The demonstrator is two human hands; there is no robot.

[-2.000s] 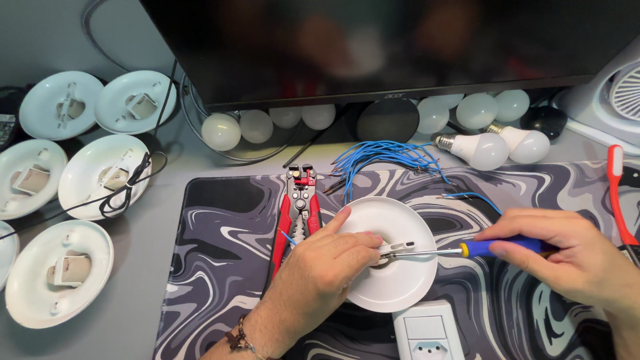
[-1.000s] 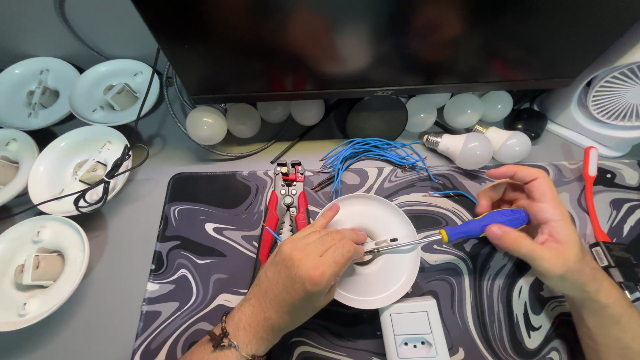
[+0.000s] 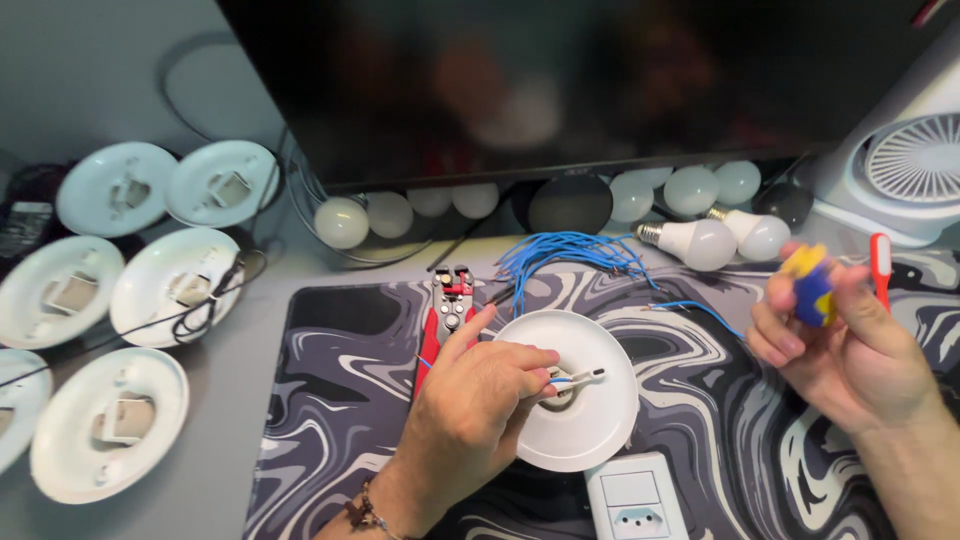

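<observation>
A round white lamp-holder base (image 3: 592,427) lies on the patterned desk mat, with a small socket part and a short blue wire (image 3: 559,380) at its centre. My left hand (image 3: 480,397) rests over the base's left side, fingertips at the wire and the centre part; its exact grip is partly hidden. To the right, my right hand (image 3: 847,337) is raised off the base and holds a screwdriver by its blue and yellow handle (image 3: 814,289); the shaft cannot be made out. Red wire strippers (image 3: 450,307) lie just behind my left hand.
Cut blue wires (image 3: 570,255) are bunched behind the base, near several bulbs (image 3: 709,244) under a monitor (image 3: 525,90). A white switch and outlet unit (image 3: 634,495) sits in front. More white lamp bases (image 3: 150,465) stand left; a fan (image 3: 915,165) and red USB light (image 3: 880,262) are right.
My right hand has lifted the screwdriver away from the base's centre, to the right, and its handle has turned. My left hand stays at the base.
</observation>
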